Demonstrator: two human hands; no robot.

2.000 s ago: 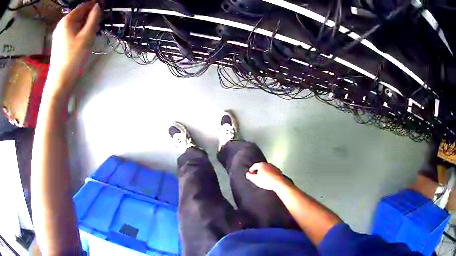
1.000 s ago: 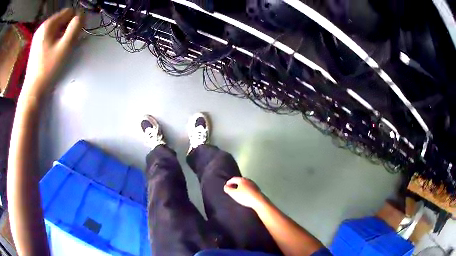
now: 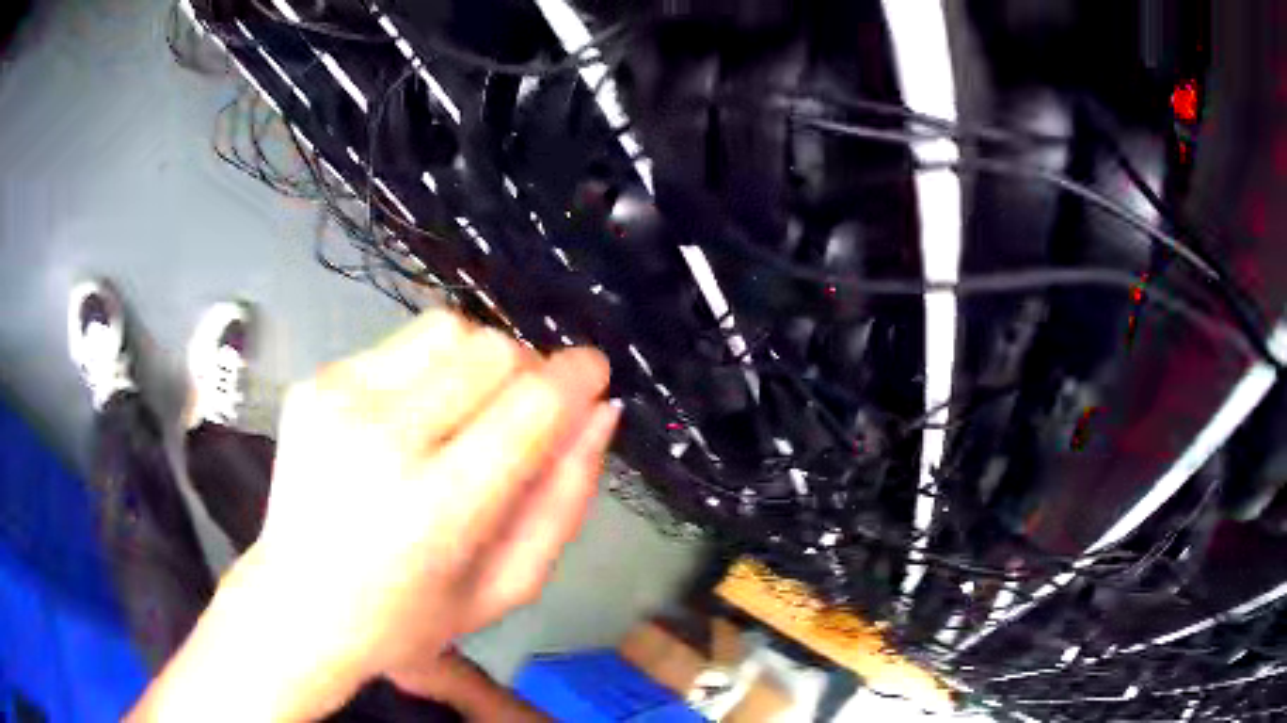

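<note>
My left hand [image 3: 438,480] is large and near the camera, in front of the rack's lower left part. Its fingers are curled towards the rack, and its palm side is hidden. I see no object in it. Part of another arm, likely my right, shows below it; that hand is hidden. Dark curved units [image 3: 1044,226] lie in rows on the rack shelves, blurred. White shelf edges [image 3: 925,212] run down the rack. Thin black cables [image 3: 268,156] hang in loops off the shelves. I cannot tell whether my left hand touches the rack.
A blue tote [image 3: 57,565] is at the left edge, beside my legs. Another blue tote [image 3: 593,688] and a brown carton [image 3: 678,661] are at the bottom. A yellow-orange wooden piece [image 3: 805,614] is at the rack's far end. Red lights [image 3: 1184,100] show at upper right.
The view has turned right and closer to the rack, so my legs now show at the left. My left hand has come from the upper left to before the rack. My right hand is no longer visible.
</note>
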